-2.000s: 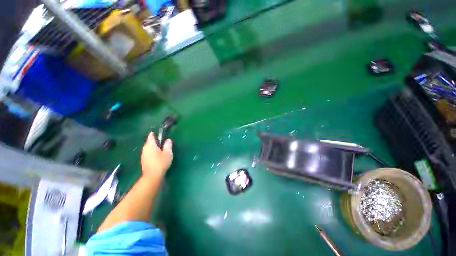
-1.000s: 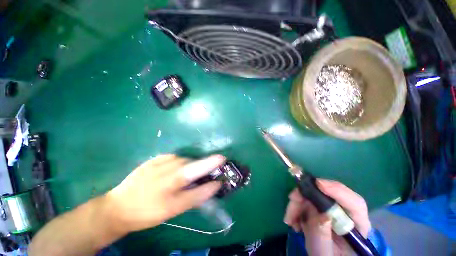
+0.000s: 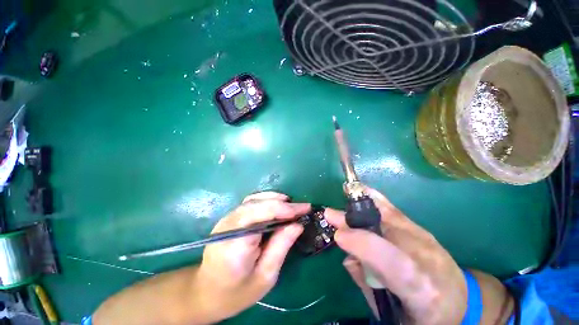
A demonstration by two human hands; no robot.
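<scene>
A black device housing with a circuit board lies between my hands at the lower centre. My left hand holds tweezers whose long end points left; thumb and fingertips are at the housing's left edge. My right hand holds a soldering iron, its tip up and away from the housing, over the mat. My right fingertips touch the housing's right side. A second open housing lies on the mat above. Thin solder wire runs below my left hand and shows again at the left.
A fume fan with a round wire guard stands at the top. A tan pot with silvery solder bits is at the right, black cables beside it. A solder spool and a yellow handle are at the left edge.
My left hand has moved right, and tweezers now show in it. My right hand has come in beside the housing with the iron pointing more upright. The view has shifted.
</scene>
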